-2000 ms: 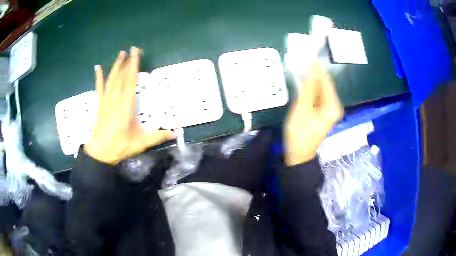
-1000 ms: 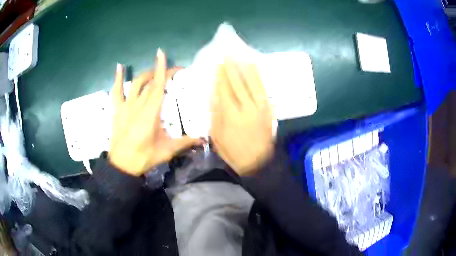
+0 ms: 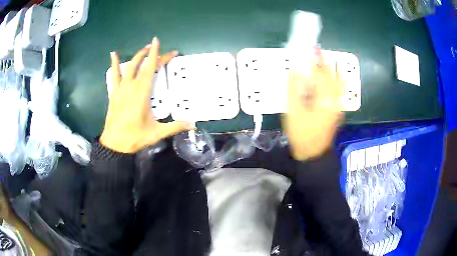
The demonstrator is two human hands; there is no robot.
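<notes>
Four white power strips lie side by side in a row on the dark green bench. My left hand point(image 3: 138, 102) lies spread over the leftmost strip point(image 3: 159, 95), thumb near the lower edge of the second strip point(image 3: 203, 87). My right hand point(image 3: 313, 107), blurred, is over the third strip point(image 3: 258, 82) and the left part of the fourth point(image 3: 352, 80). It holds a white wiping cloth point(image 3: 304, 30), which sticks out beyond the fingertips. Cords in clear bags point(image 3: 195, 147) hang off the front edge toward me.
Waiting strips point(image 3: 37, 27) with bagged cords stand at the far left. A small white square point(image 3: 407, 65) lies on the bench point(image 3: 200, 25) at the right. Below right is a blue bin point(image 3: 426, 165) holding rows of strips and bagged cords. A person's arm point(image 3: 27, 232) shows at the lower left.
The view has shifted left. My right hand with the cloth first came in from the right onto the middle strips, then moved right along the row. The strips now lie closer together.
</notes>
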